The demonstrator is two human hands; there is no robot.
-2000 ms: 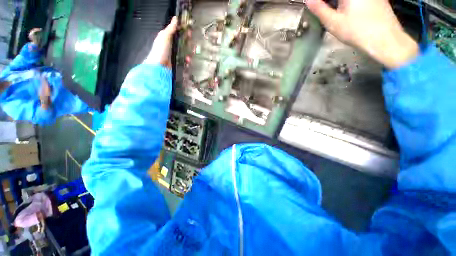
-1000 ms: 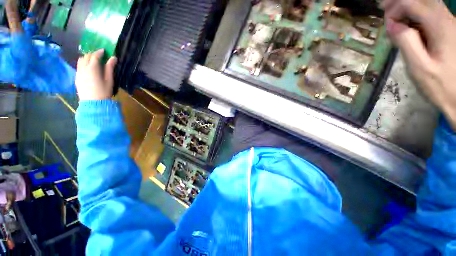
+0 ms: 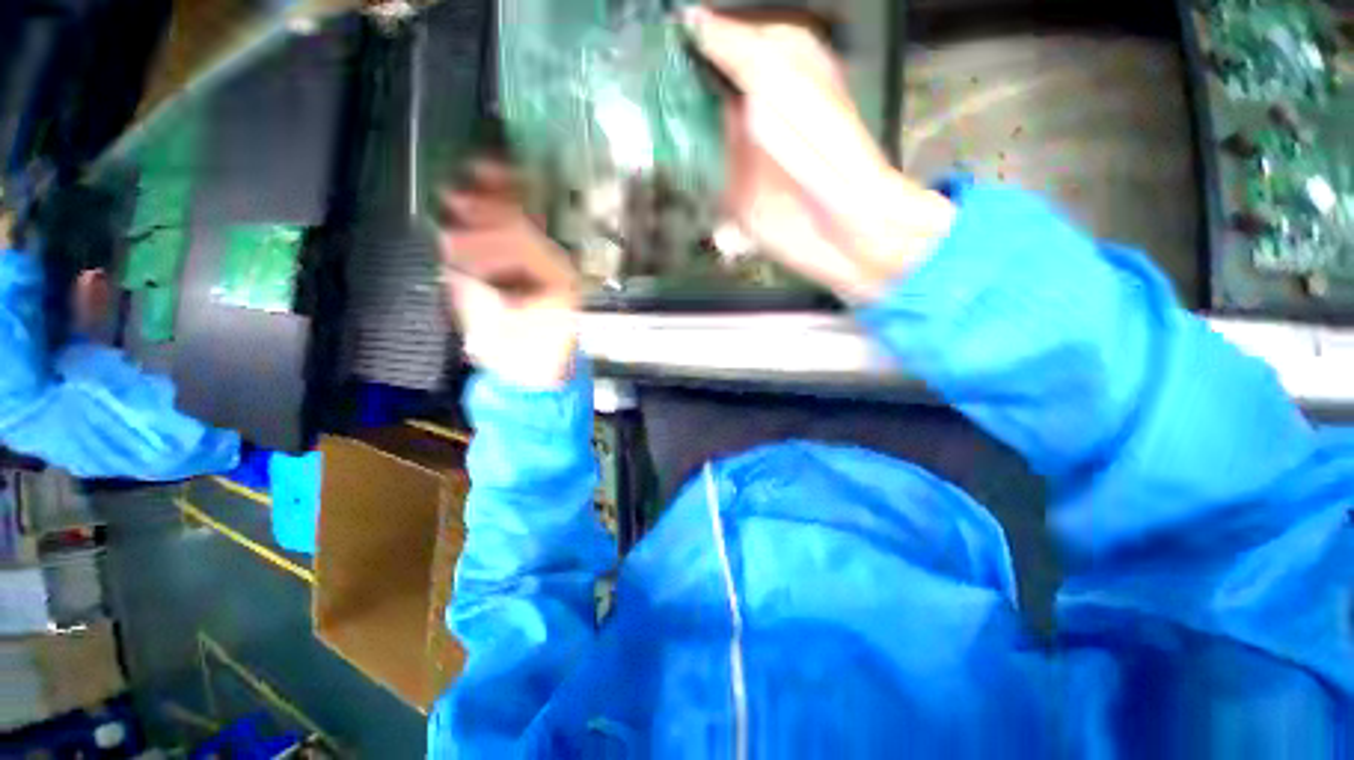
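A green circuit board (image 3: pixel 624 126), blurred, with pale and silver parts, is at the top centre over the line, between my hands. My right hand (image 3: pixel 809 164) is at its right edge, thumb toward its upper corner, and grips it. My left hand (image 3: pixel 512 275) is strongly blurred at the board's lower left, its fingers curled; whether it grips the board is not clear. What lies under the board is mostly hidden.
The silver rail (image 3: pixel 728 342) runs below my hands. Populated green boards (image 3: pixel 1289 149) are at far right. Green panels (image 3: pixel 260 267) lie on a black tray (image 3: pixel 223 356) at left, near another person's blue sleeve (image 3: pixel 112 408). An open carton (image 3: pixel 379 572) stands on the floor.
My left hand has moved right, from the green panels to beside the board. My right hand has moved left. The green board now shows between them; the four-opening carrier is no longer plainly visible.
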